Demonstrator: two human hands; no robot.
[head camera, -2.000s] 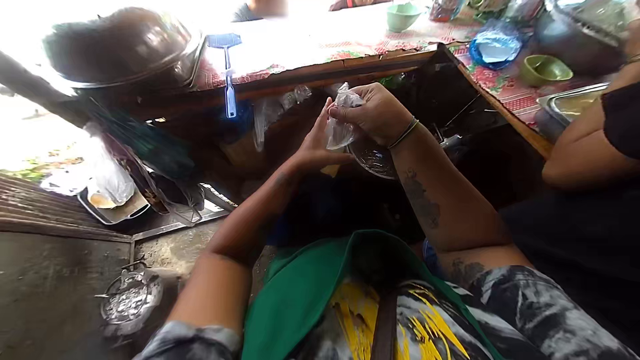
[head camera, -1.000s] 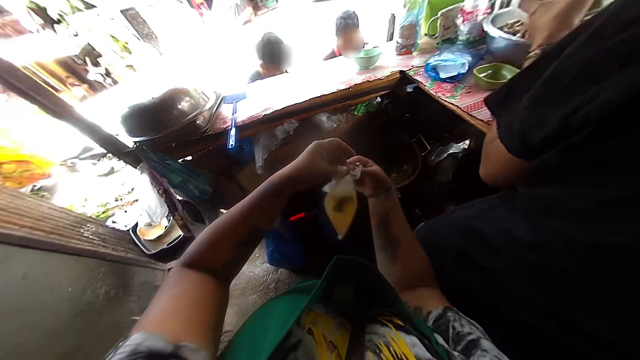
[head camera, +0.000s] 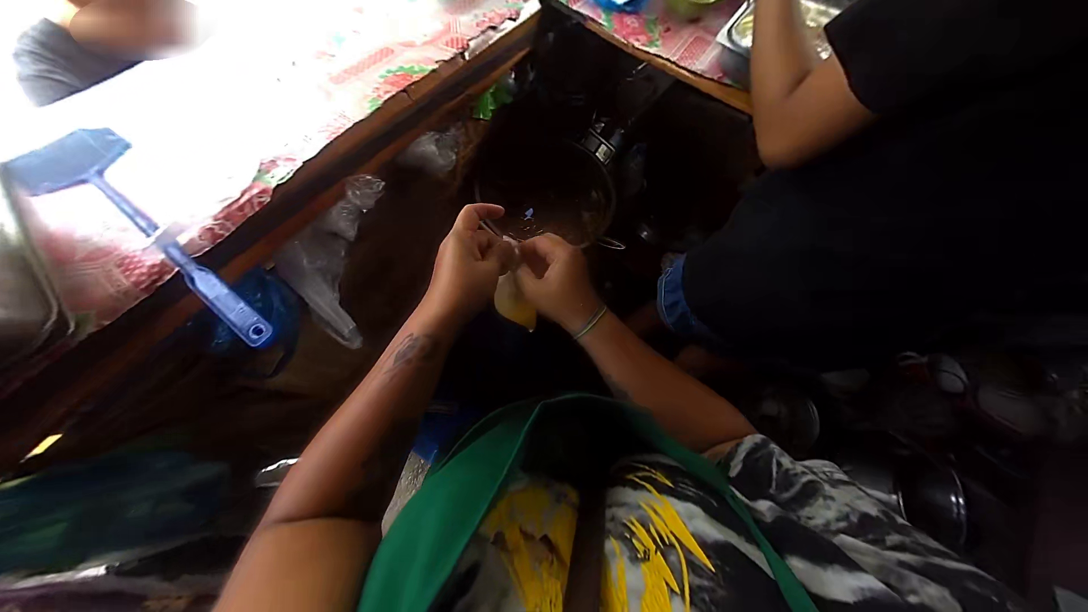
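A small clear plastic bag of yellowish liquid (head camera: 515, 304) hangs between my two hands, its gathered neck pinched in the fingers. My left hand (head camera: 473, 259) grips the neck from the left, with the index finger raised and bent. My right hand (head camera: 554, 276), below which a thin band circles the wrist, pinches the same neck from the right. The fingertips of both hands nearly meet and partly hide the neck. Just beyond them, in shadow, sits a round dark pan (head camera: 565, 191).
A blue plastic spatula (head camera: 204, 285) overhangs the edge of a table with a patterned cloth (head camera: 365, 64). Clear plastic bags (head camera: 319, 255) hang below it. A person in black (head camera: 892, 212) stands close on the right, beside a metal tray (head camera: 735, 34). Another person is across the table.
The bag, hanging in plain sight a second ago, is now partly covered by my right hand. Both hands remain together at its neck. The view has swung and tilted downward.
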